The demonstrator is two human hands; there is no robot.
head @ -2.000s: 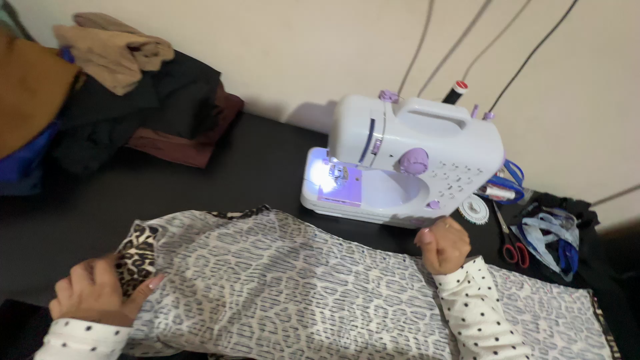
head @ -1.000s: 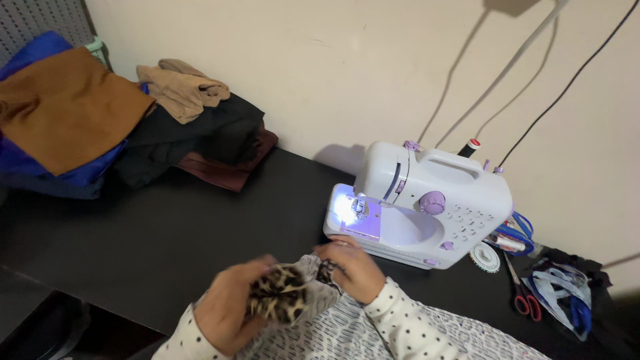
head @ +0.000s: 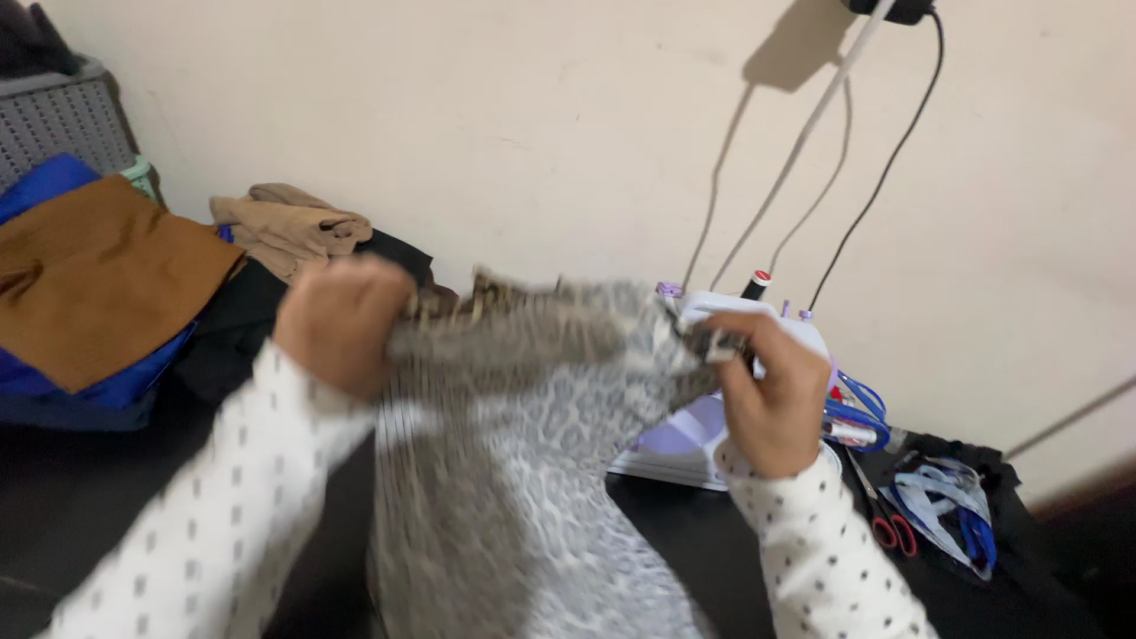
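Observation:
A leopard-print fabric [head: 568,417] hangs raised between my two hands, its pale side facing me and darker print showing along the top edge. My left hand [head: 342,324] is closed on its upper left corner, blurred by motion. My right hand [head: 772,382] pinches the upper right edge between thumb and fingers. Behind the cloth and my right hand, a white and lilac sewing machine [head: 701,435] is partly hidden; its needle area cannot be seen. A dark thread spool with a red top [head: 757,284] stands on the machine.
Folded brown cloth [head: 115,275], beige cloth [head: 284,222] and darker garments are piled at left beside a grey woven basket [head: 62,115]. Right of the machine lie red-handled scissors [head: 879,515], blue and white strips [head: 950,506] and black cloth. Cables [head: 816,124] hang along the wall.
The fabric lay spread over the table two seconds ago, then was gathered between my hands near the machine. Now both hands are farther apart and hold it up, covering much of the machine.

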